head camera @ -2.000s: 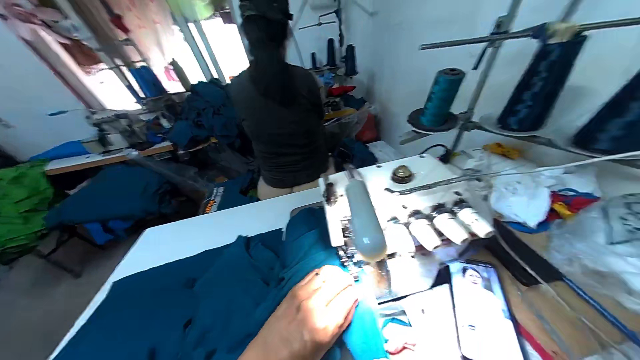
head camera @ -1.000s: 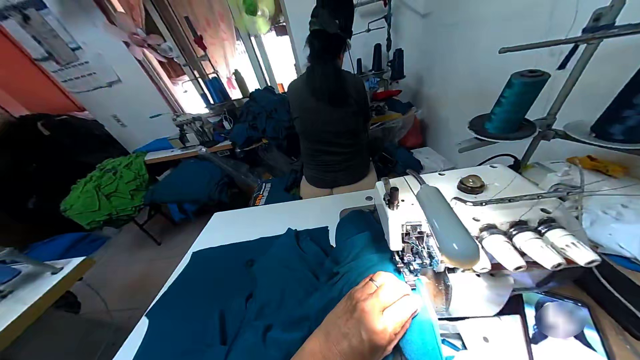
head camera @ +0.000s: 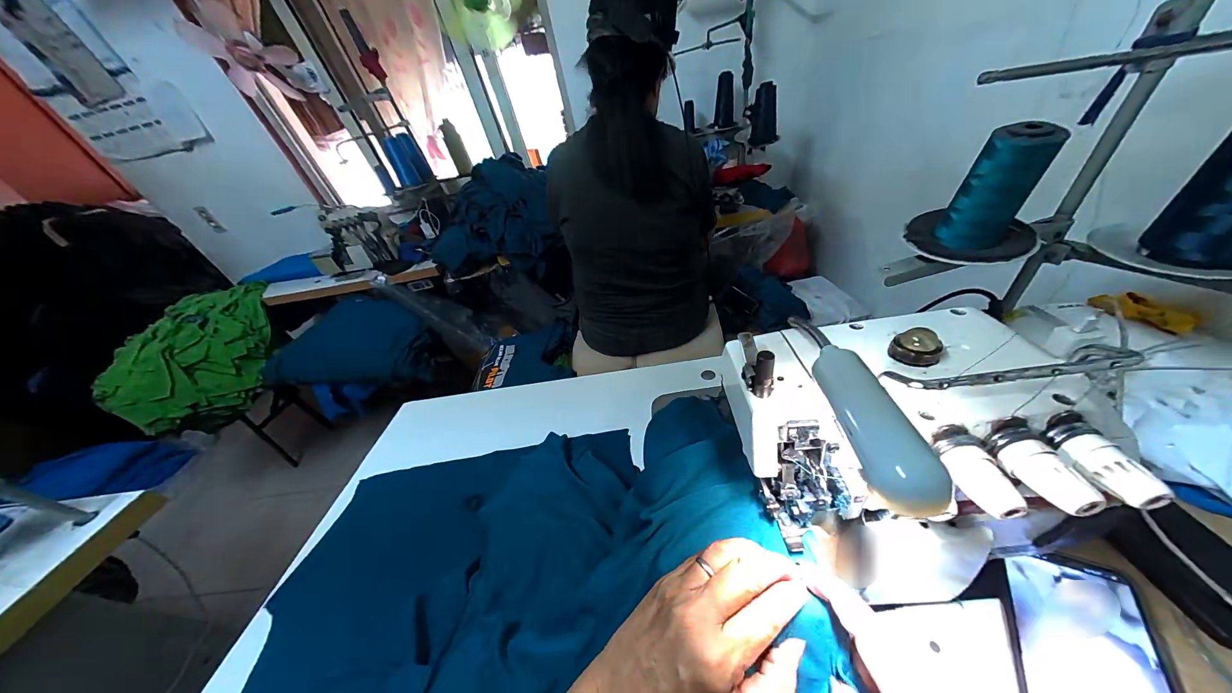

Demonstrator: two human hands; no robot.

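Teal fabric (head camera: 568, 539) spreads in folds over the white sewing table, its right part running along the needle area of a white overlock sewing machine (head camera: 780, 404). My left hand (head camera: 712, 616), with a ring on one finger, presses and pinches the fabric just in front of the presser foot (head camera: 793, 539). The fingertips are bent over the cloth edge under bright light. A pale, overexposed shape right of that edge may be fingers of my right hand, but glare and blur hide it. A grey rounded lamp (head camera: 881, 433) sits over the machine's front.
White tension knobs (head camera: 1039, 462) line the machine, with a phone (head camera: 1088, 626) lying below them. A teal thread cone (head camera: 1001, 183) stands on a rack at right. Ahead, a person (head camera: 630, 212) faces away. Green fabric (head camera: 192, 356) is heaped at left, beside stacked dark blue cloth (head camera: 351, 342).
The view has swung left since the oldest frame, bringing more of the room's left side in. My left hand stays on the fabric by the presser foot.
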